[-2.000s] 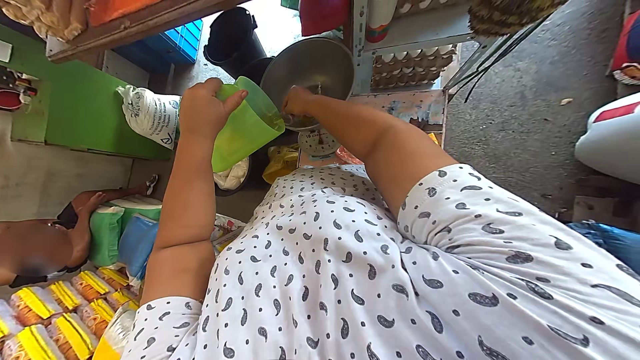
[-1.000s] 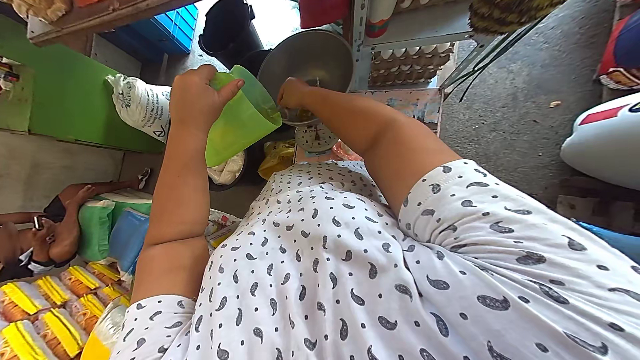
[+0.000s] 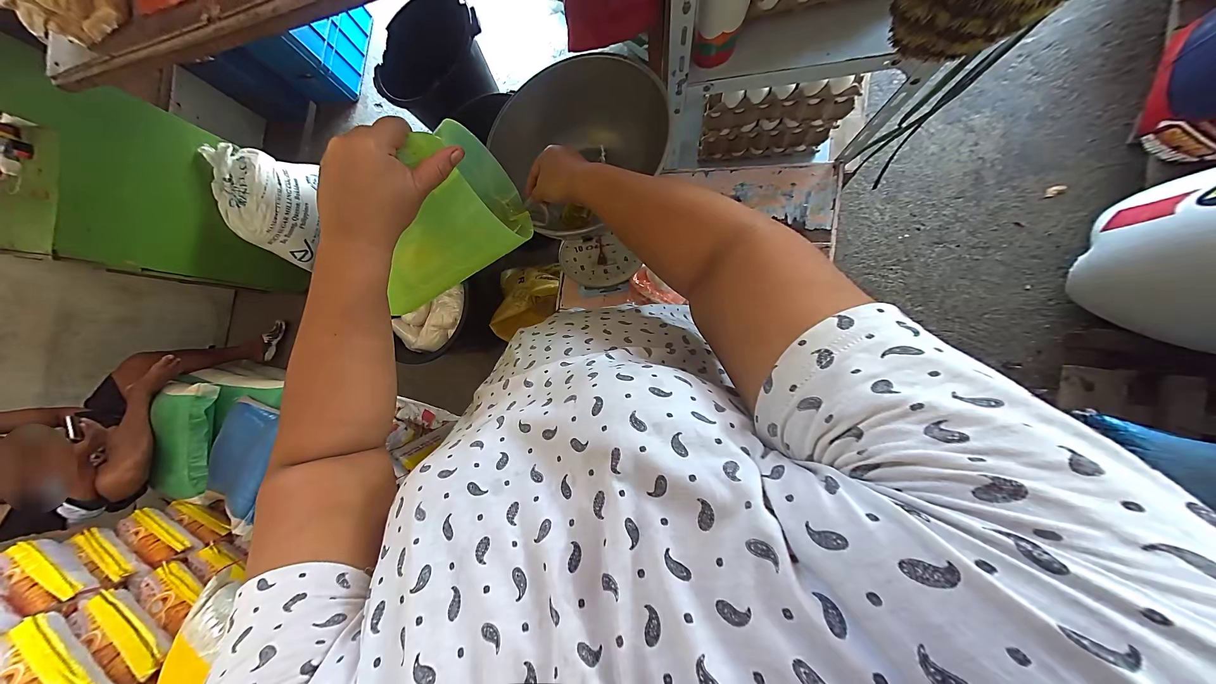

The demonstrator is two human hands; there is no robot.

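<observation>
My left hand (image 3: 375,180) grips the rim of a green translucent plastic pitcher (image 3: 451,242), which is tilted with its mouth toward the metal pan. My right hand (image 3: 559,179) is inside the round metal pan (image 3: 608,90) of a weighing scale, fingers bent down close to the pitcher's mouth. Something yellowish and clear lies in the pan below this hand; whether the fingers hold it cannot be told. Under the pan shows the scale's dial (image 3: 600,260).
Egg trays (image 3: 774,119) stack on a metal shelf at upper right. Black buckets (image 3: 432,57) stand behind the pan. A white printed sack (image 3: 266,204) leans by a green panel. Packaged goods (image 3: 104,589) lie lower left, near a seated person (image 3: 123,418). A yellow plastic bag (image 3: 525,296) is below.
My left hand has kept its grip on the pitcher, and my right hand has stayed at the pan. The pitcher's mouth is now tipped more toward the pan than two seconds ago.
</observation>
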